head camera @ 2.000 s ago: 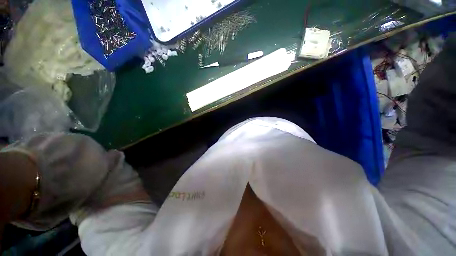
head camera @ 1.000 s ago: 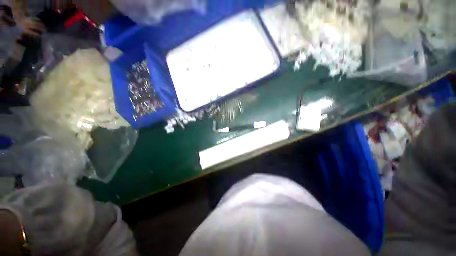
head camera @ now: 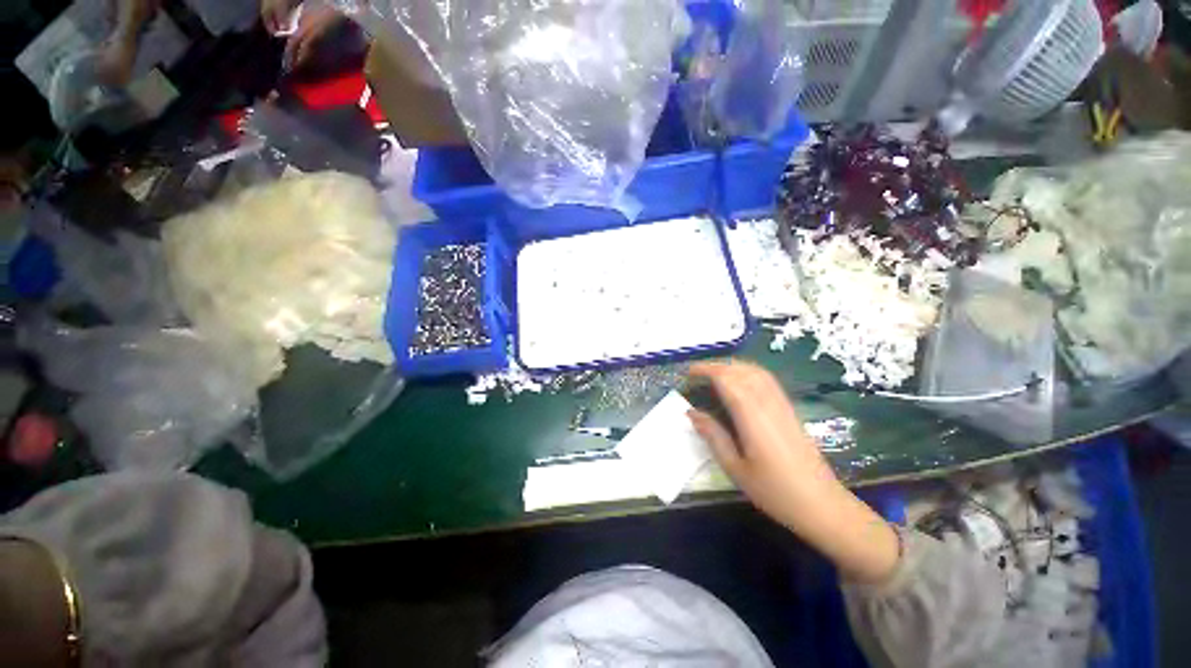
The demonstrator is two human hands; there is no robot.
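Note:
My right hand (head camera: 764, 450) is over the front of the bench, its fingers and thumb gripping the edge of a flat white square piece (head camera: 664, 448). The piece is tilted and partly covers a long white strip (head camera: 575, 484) at the bench edge. Fine metal pins (head camera: 627, 388) lie just behind it, below a shallow white parts tray (head camera: 627, 290) with a dark blue rim. Small white caps (head camera: 503, 384) lie left of the pins. My left hand is cut off by the left edge; only the sleeve and a wrist with a gold bracelet show.
A blue bin (head camera: 451, 300) of metal pins stands left of the tray, beside bagged cream pieces (head camera: 287, 255). White moulded parts (head camera: 869, 294), red-black wires (head camera: 875, 196) and a clear box (head camera: 993, 342) are at right. A blue crate (head camera: 1123, 548) is below. Another person's hand (head camera: 314, 29) shows at top left.
The view has lifted, showing more of the bench's back. My right hand has come in over the bench, gripping the white square piece. My left arm stays at the lower left.

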